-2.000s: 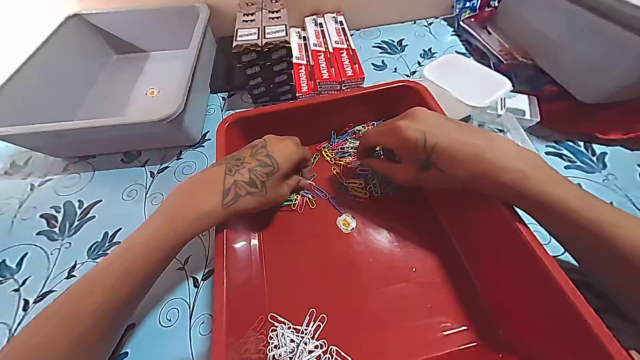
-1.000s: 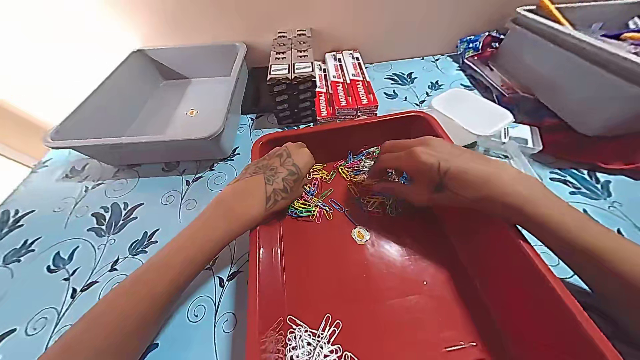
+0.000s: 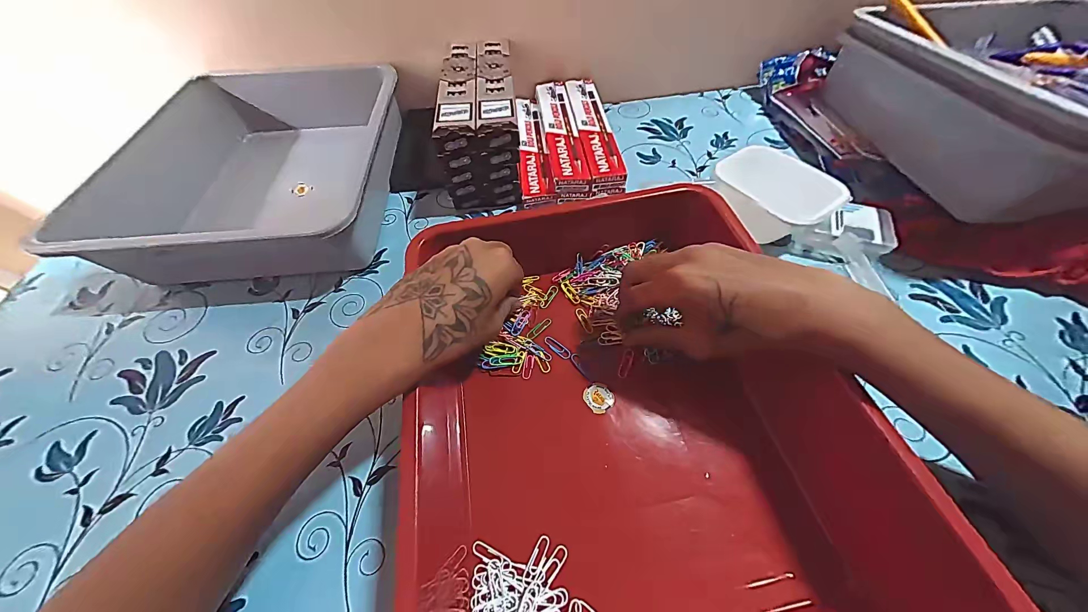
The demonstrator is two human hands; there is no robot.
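Note:
My left hand [image 3: 463, 297], with a tattoo on its back, is at the far left inside the red plastic tray [image 3: 412, 476]. Its fingertips are hidden beside a pile of coloured paper clips [image 3: 512, 353]. My right hand [image 3: 693, 302] reaches over the right side of another heap of mixed coloured paper clips [image 3: 599, 276]; the hand hides part of it, and whether its fingers hold any clip is unclear. A round sticker [image 3: 598, 399] is on the tray floor below the hands. White paper clips [image 3: 518, 582] form a separate pile at the near left.
Behind the tray stand red Nataraj boxes [image 3: 571, 153] and dark stacked boxes [image 3: 476, 127]. A grey plastic tub [image 3: 357, 204] sits at the left. To the right are a white-lidded container [image 3: 782, 183] and a grey bin [image 3: 935, 127] with pens on a flowered tablecloth [image 3: 161, 382].
The view has swung left and up. My left hand has drawn away from my right hand toward the tray's left wall, and more coloured clips show between them.

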